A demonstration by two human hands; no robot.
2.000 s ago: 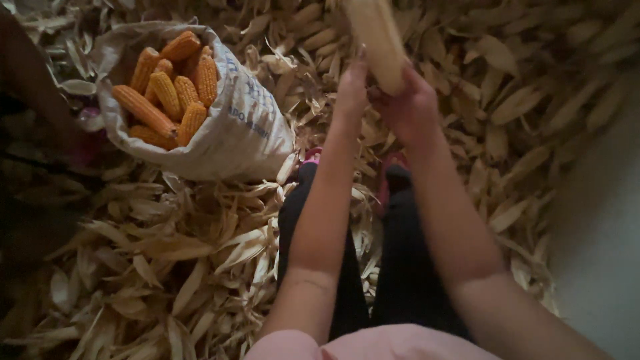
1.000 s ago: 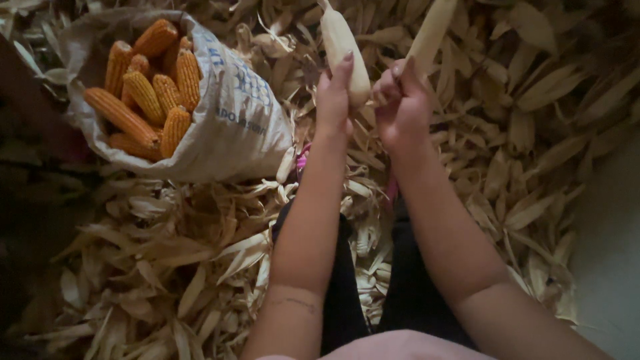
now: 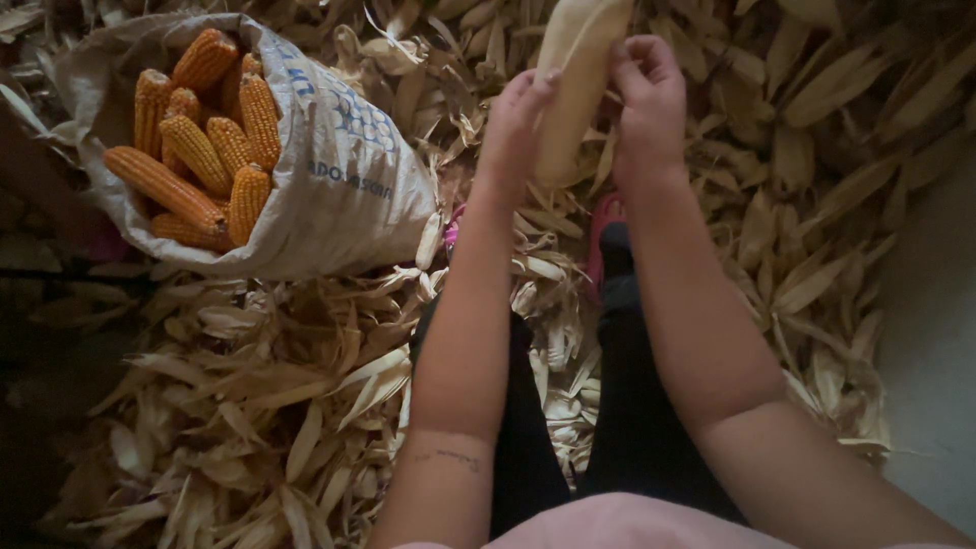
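My left hand (image 3: 518, 126) grips a pale ear of corn in its dry husk (image 3: 576, 99) from the left side, near the top of the view. At the right edge of that husk are the thumb and bent fingers of my right hand (image 3: 646, 103), pinching it. No kernels show on this ear. To the left stands a white woven sack (image 3: 351, 183) with blue printing, its mouth open and tilted toward me. Several husked orange ears of corn (image 3: 200, 152) lie inside it.
Dry corn husks (image 3: 267, 396) cover the floor around my feet in a thick layer. My legs in dark trousers (image 3: 633, 396) and pink shoes are below my arms. A pale surface (image 3: 934, 343) borders the husks at the right. The far left is dark.
One second ago each hand held a separate pale piece, the two apart; now both hands are on one husk-covered ear. The sack and its orange ears look unchanged.
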